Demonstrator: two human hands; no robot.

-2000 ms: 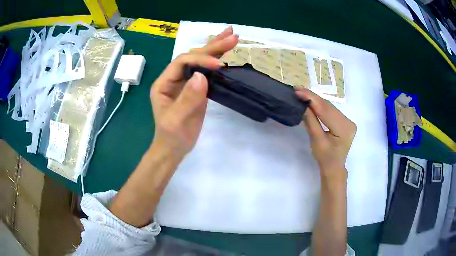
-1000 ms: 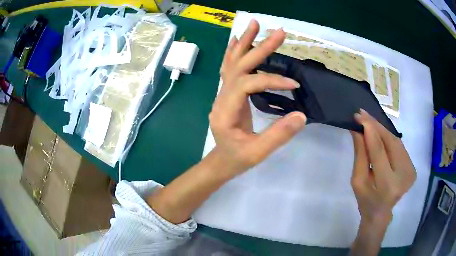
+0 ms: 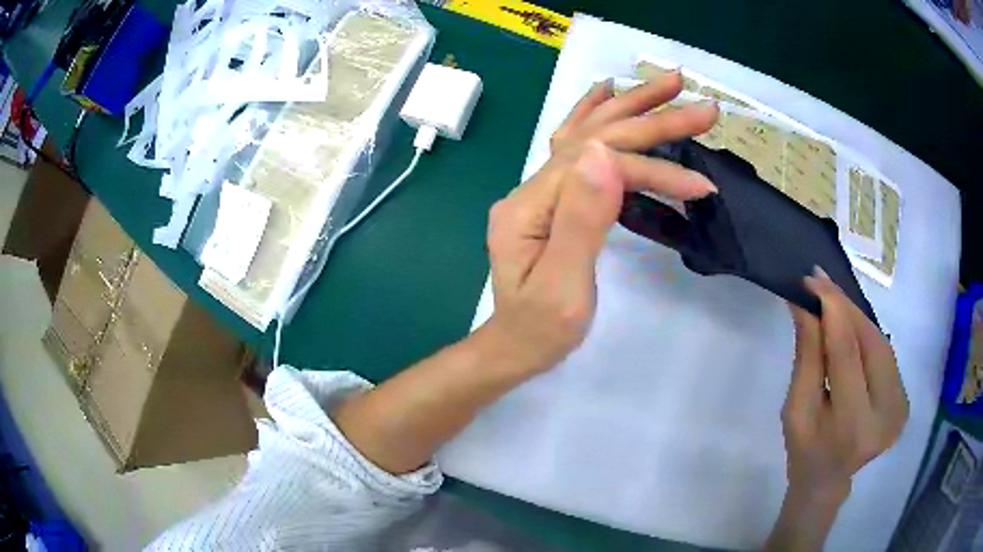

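A black phone case (image 3: 771, 232) is held tilted above the white foam mat (image 3: 625, 431), its window end to the left and up. My right hand (image 3: 846, 377) grips its lower right end between thumb and fingers. My left hand (image 3: 571, 216) is at the window end, with fingers spread over and behind it; whether it grips the case is hard to tell. An adhesive sheet (image 3: 781, 156) with tan pieces lies on the mat behind the case, partly hidden by it.
At left are tangled white backing frames (image 3: 232, 70), bagged adhesive sheets (image 3: 313, 162) and a white charger (image 3: 441, 100) with cord. An open carton (image 3: 135, 334) is at lower left. A blue bin (image 3: 963, 350) and a black case (image 3: 949, 485) are cut off at right.
The view has shifted left, so the bench things appear further right. My left hand moved from the underside to the window end and its thumb lifted. The right hand kept hold of the case.
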